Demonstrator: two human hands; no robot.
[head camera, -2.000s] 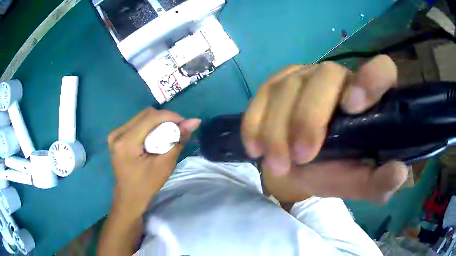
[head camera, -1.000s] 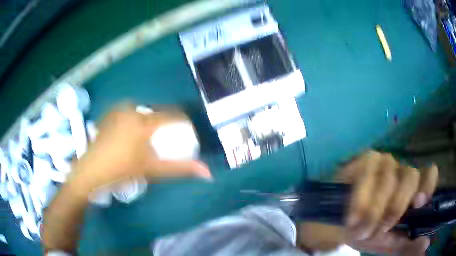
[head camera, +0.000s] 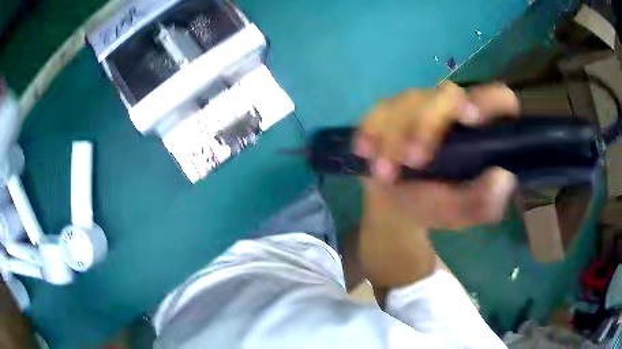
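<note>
My right hand (head camera: 423, 150) is closed around the black electric screwdriver (head camera: 525, 146), right of centre. The thin bit (head camera: 293, 150) points left and is blurred; I cannot tell whether a screw is on it. The bit is right of the screw feeder's white front ledge (head camera: 273, 102). White fan bodies (head camera: 85, 247) lie at the left; one has its round grille end towards me and its handle pointing away. My left hand is not in view; a blurred brown patch at the lower left edge may be part of the left arm.
The white-grey screw feeder (head camera: 140, 119) stands at the upper left, with dark trays holding specks of screws. A pale edge strip (head camera: 51, 61) curves behind it. Cardboard (head camera: 542, 232) lies on the floor at the right. A black cord (head camera: 610, 95) loops behind the screwdriver.
My left hand and the white fan body in it have left the picture. The screwdriver shows higher and further left than one second ago. The view has shifted, with the feeder now further left.
</note>
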